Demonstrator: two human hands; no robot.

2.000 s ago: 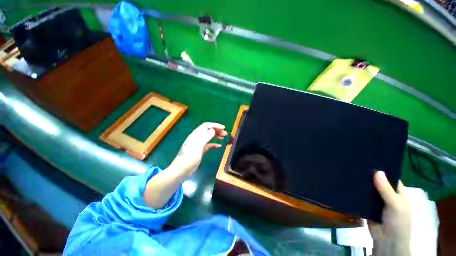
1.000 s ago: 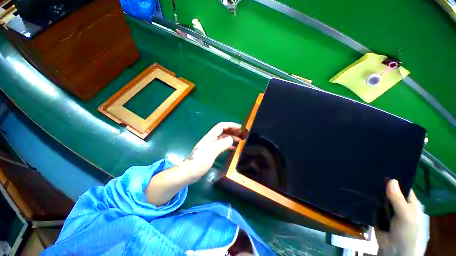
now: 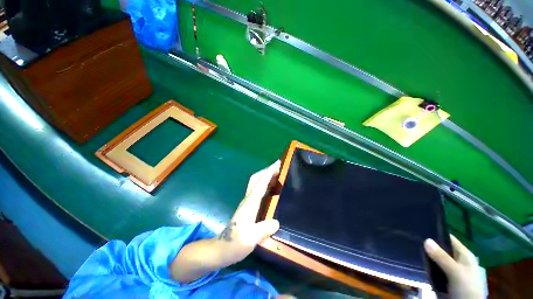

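A glossy black panel (image 3: 362, 210) lies over the top of a wooden cabinet with an orange rim (image 3: 327, 270), slightly tilted, with a gap along the near edge. My left hand (image 3: 254, 213) grips the cabinet's left end, its thumb at the panel's near left corner. My right hand (image 3: 459, 263) holds the panel's right end, thumb on top; its fingers are partly hidden. The cabinet's right part is hidden under the panel and hand.
A loose wooden window frame (image 3: 158, 149) lies left on the green bench (image 3: 204, 169). Beyond stands another cabinet (image 3: 87, 79) with black inserts on top. A blue bag (image 3: 153, 23) and yellow pouch (image 3: 407, 121) hang at the green partition. A thin black frame (image 3: 457, 215) lies at right.
The panel has come down closer onto the cabinet rim. My left hand has moved from beside the cabinet's end to grip it, thumb on the panel's corner. My right hand still holds the panel.
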